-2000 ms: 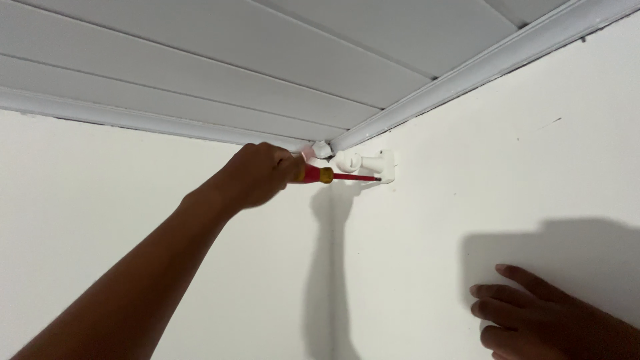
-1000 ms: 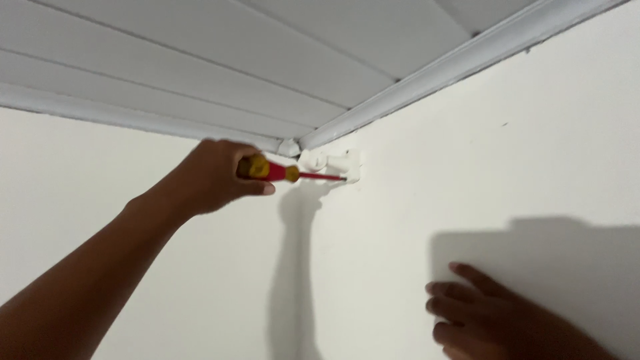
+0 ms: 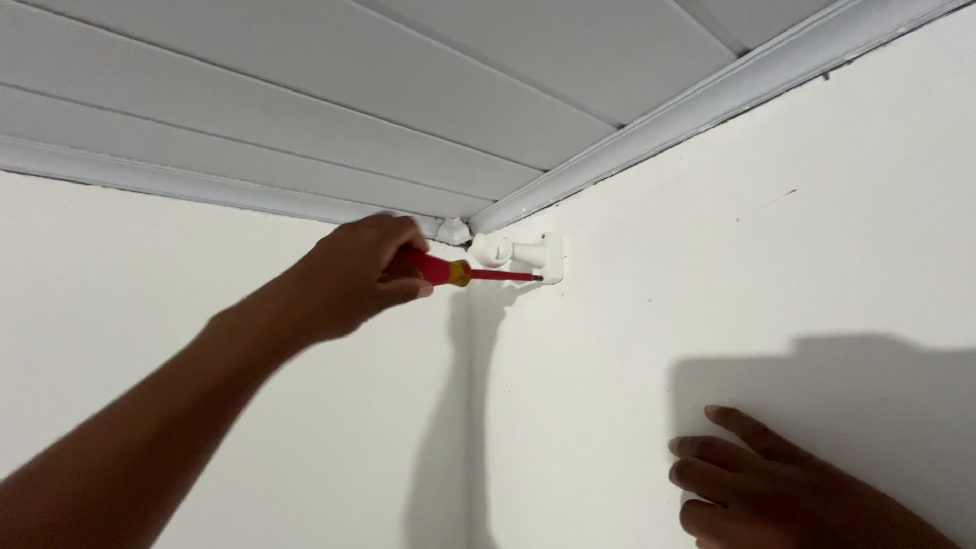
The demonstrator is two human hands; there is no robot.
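My left hand is closed around the red and yellow handle of a screwdriver. Its red insulated shaft points right, and the tip meets the lower part of a white wall-mount bracket near the corner. The bracket's arm reaches left and ends in a rounded, open clamp-like head. Whether the tip sits in a screw is too small to tell. At the lower right, my right hand rests against the right wall with its fingers spread, holding nothing.
The grey panelled ceiling lies close above the bracket. Ceiling trim runs along both walls, with a white corner piece where they meet. Shadows fall on the right wall and down the corner.
My left hand has shifted its hold on the screwdriver handle, while the tip stays at the bracket's lower part. My right hand remains at the wall.
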